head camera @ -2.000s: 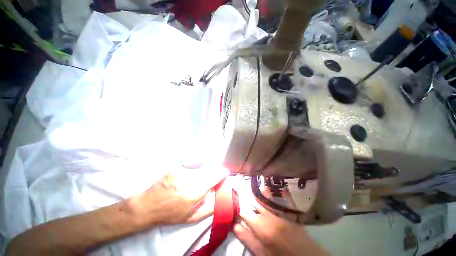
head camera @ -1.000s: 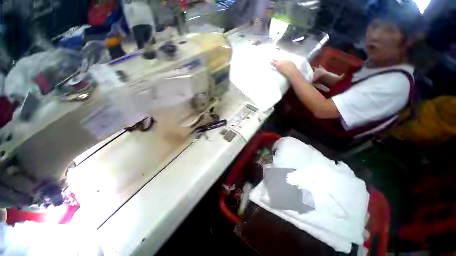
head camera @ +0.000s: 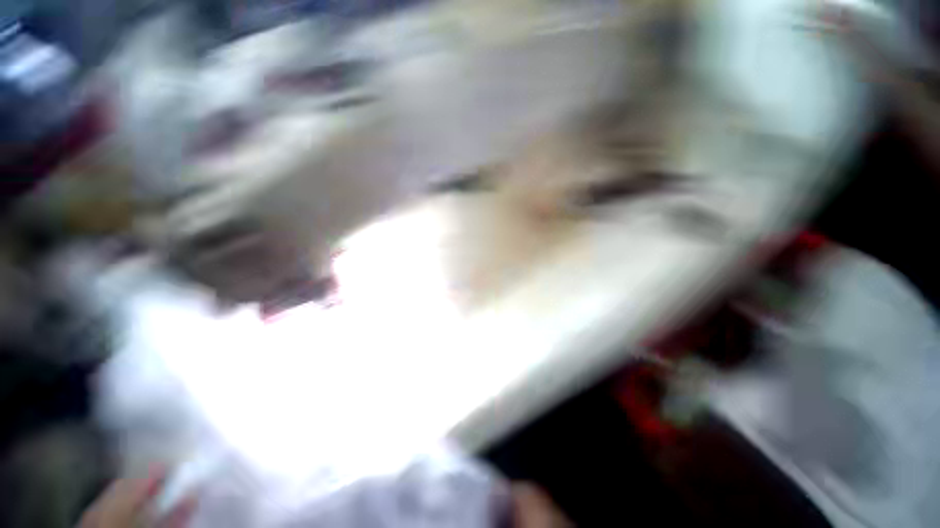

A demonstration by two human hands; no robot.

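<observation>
The picture is strongly blurred. White cloth lies at the lower left on the machine table and over its front edge, washed out by the lamp glow. A small dark red patch shows at the glow's upper left edge. My left hand is at the bottom left edge beside the cloth, cut off, with only blurred fingers showing. My right hand is at the bottom edge at the cloth's right side, mostly cut off. Whether either hand grips the cloth cannot be told.
The blurred machine body runs across the upper part. The pale table extends to the upper right, with dark small items on it. A red basket with white and grey cloth stands right of the table.
The view has swung back towards the left and down; the other worker is no longer clearly visible. Both my hands show at the bottom edge, with white cloth between them.
</observation>
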